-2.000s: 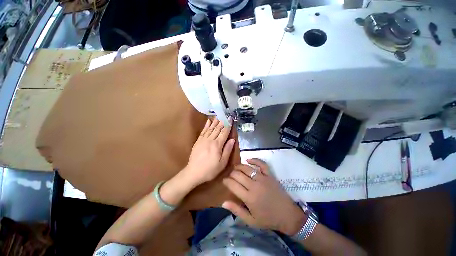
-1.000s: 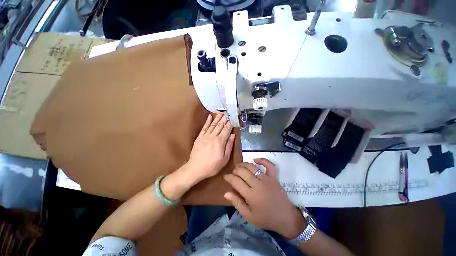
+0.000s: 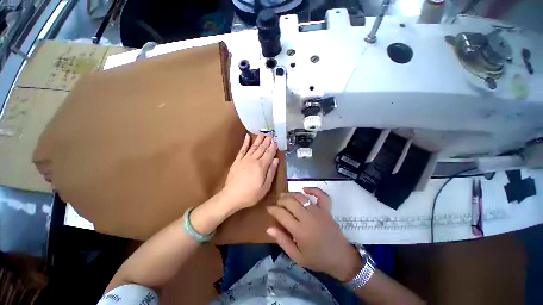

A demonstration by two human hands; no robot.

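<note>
A brown cut panel (image 3: 143,137) lies flat left of the needle area of the white sewing machine (image 3: 381,83). My left hand (image 3: 253,173) lies flat on the panel, fingertips at the presser foot area (image 3: 275,138), which is partly hidden. My right hand (image 3: 306,229) rests at the panel's lower right edge, fingers bent, thumb and fingers apart; whether it pinches the cloth is unclear. No label shows in either hand. Black label stacks (image 3: 390,170) lie under the machine arm.
Red-handled thread snips (image 3: 477,208), black scraps (image 3: 520,186) and a thin cable (image 3: 436,205) lie right of the labels. A printed scale (image 3: 387,223) runs along the table front. Cardboard (image 3: 30,119) lies at the left. A thread spool (image 3: 431,11) stands behind the arm.
The camera view has shifted, so the machine sits further right than two seconds ago. My left hand stays on the panel at the needle area. My right hand has hardly moved.
</note>
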